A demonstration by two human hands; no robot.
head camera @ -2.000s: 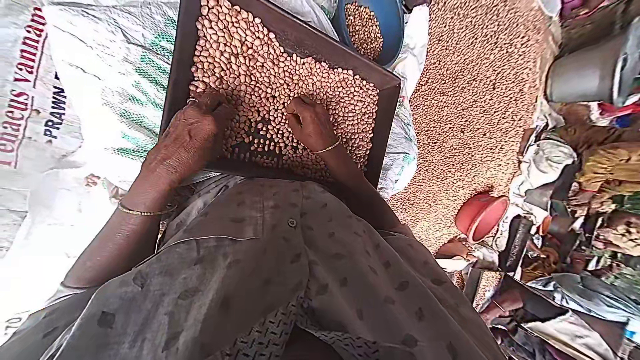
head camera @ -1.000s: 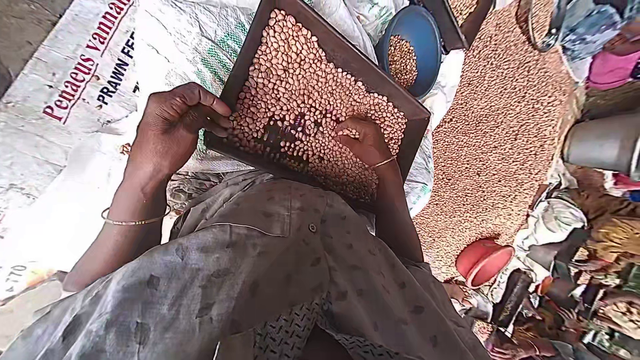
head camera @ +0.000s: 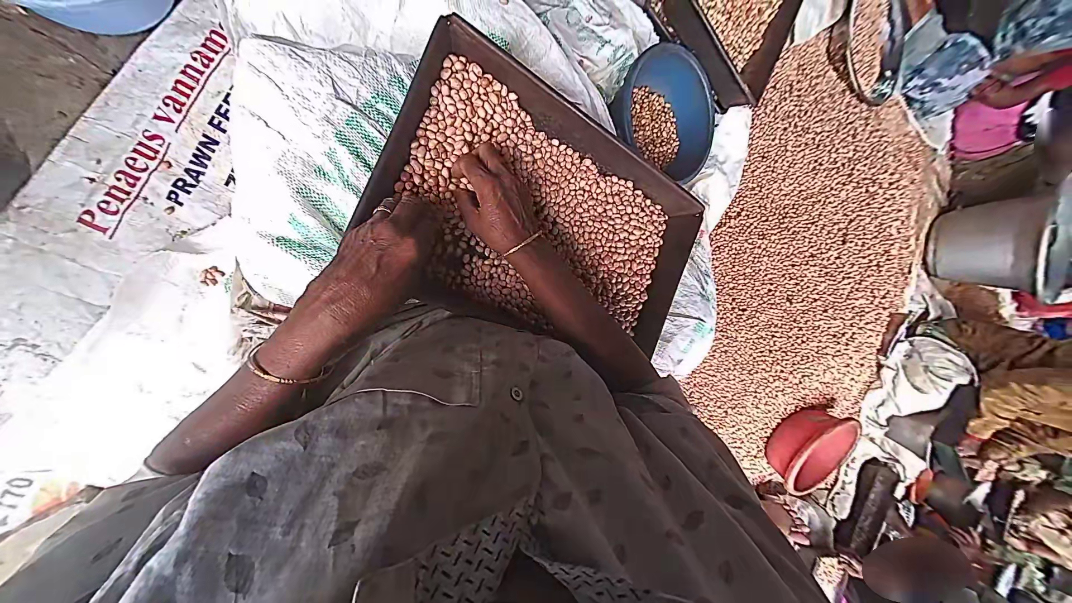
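A dark rectangular tray lies tilted at the lap's edge, holding a layer of pale pinkish-brown nuts or beans, which look like shelled peanuts. My left hand is at the tray's left side, its fingers down among the kernels and partly hidden, so its grip cannot be seen. My right hand is over the kernels near the middle, fingers bent and touching them; whether it pinches any is unclear. Each wrist bears a thin bangle. The two hands are close together.
Beyond the tray stands a blue bowl with some kernels. White woven sacks lie at left. A large spread of kernels covers the ground at right, with a red bowl, a grey bucket and another tray. Other people sit at the right edge.
My left hand, raised at the tray's left edge a second ago, is down in the kernels. My right hand has moved left across the tray, closer to it.
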